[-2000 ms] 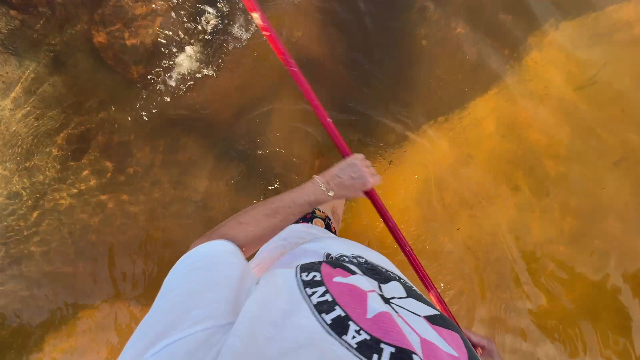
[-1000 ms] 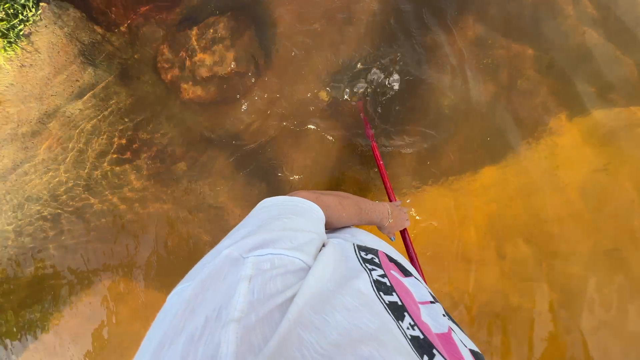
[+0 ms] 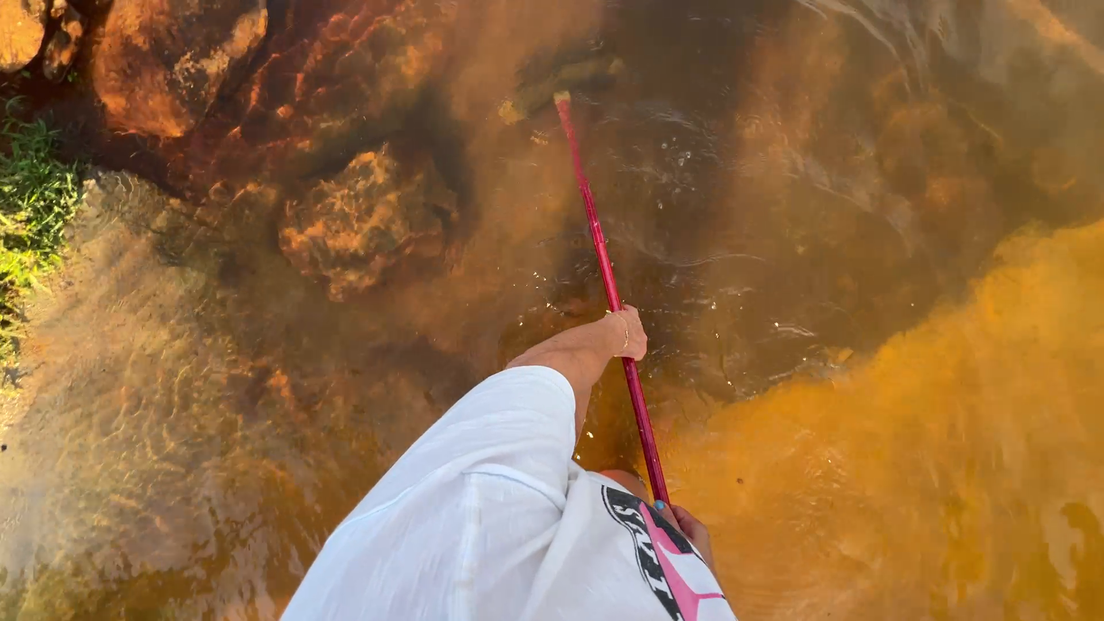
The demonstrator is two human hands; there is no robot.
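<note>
A long red pole point(image 3: 597, 226) slants up through the middle of the head view, its far end under murky brown water, where a dim brush-like or broom-like head point(image 3: 565, 82) shows faintly. My left hand point(image 3: 629, 334), with a thin bracelet at the wrist, is closed around the pole about midway along what shows. Lower down, at the pole's near end, my right hand point(image 3: 687, 528) grips it beside the white printed shirt; the shirt hides part of this hand. A small blue spot shows at its fingertips.
Shallow amber water surrounds me. A submerged rock point(image 3: 366, 220) lies left of the pole, with a larger reddish rock point(image 3: 177, 65) at the upper left. Green grass point(image 3: 34, 207) edges the bank at far left. A bright orange sandy bottom point(image 3: 931, 414) shows at the lower right.
The view has shifted toward the left bank, bringing more rocks and grass in. The splash near the pole's far end has gone, and that end now shows under water. Both hands remain on the pole.
</note>
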